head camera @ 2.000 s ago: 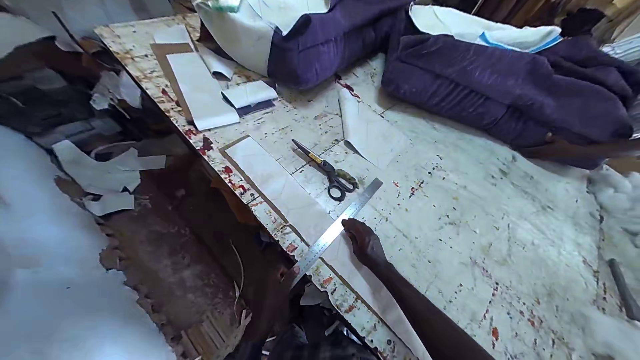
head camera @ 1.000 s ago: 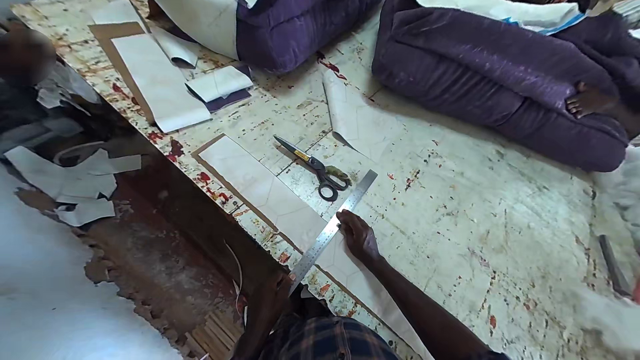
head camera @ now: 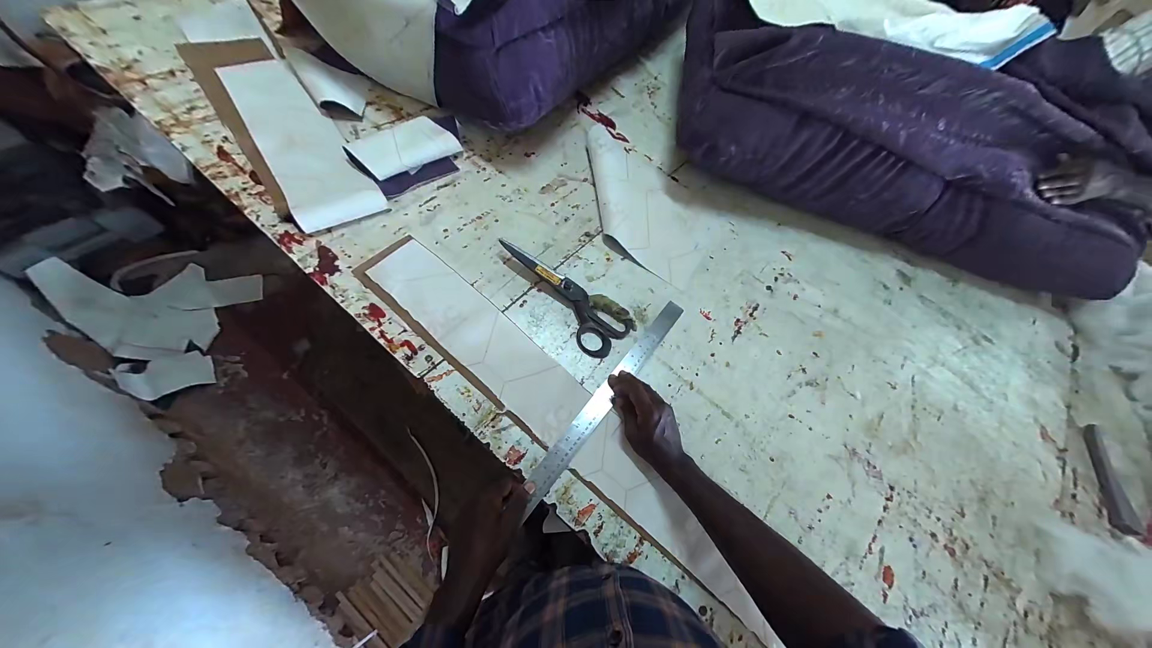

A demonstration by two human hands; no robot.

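Note:
A steel ruler (head camera: 589, 416) lies slantwise across a long white fabric strip (head camera: 504, 355) marked with lines, which has a brown edge beneath it. My right hand (head camera: 646, 421) grips the ruler near its middle, over the strip. At the table's near edge, my left hand (head camera: 504, 504) holds the ruler's lower end between its fingers. Black-handled shears (head camera: 576, 297) rest on the table just beyond the ruler, blades pointing up and left. Behind the shears lies a curled white fabric piece (head camera: 630, 198).
Purple cushions (head camera: 900, 144) stand along the far side, one touched by another person's hand (head camera: 1075, 180). More strips (head camera: 301, 144) and a folded piece (head camera: 405, 148) lie at the upper left of the paint-stained table (head camera: 855, 378). A dark bar (head camera: 1111, 481) lies at the right. Scraps (head camera: 135, 315) lie below the table's left edge.
The other person's hand now shows more plainly on the right purple cushion than two seconds ago. My hands stay on the ruler; the view has shifted somewhat.

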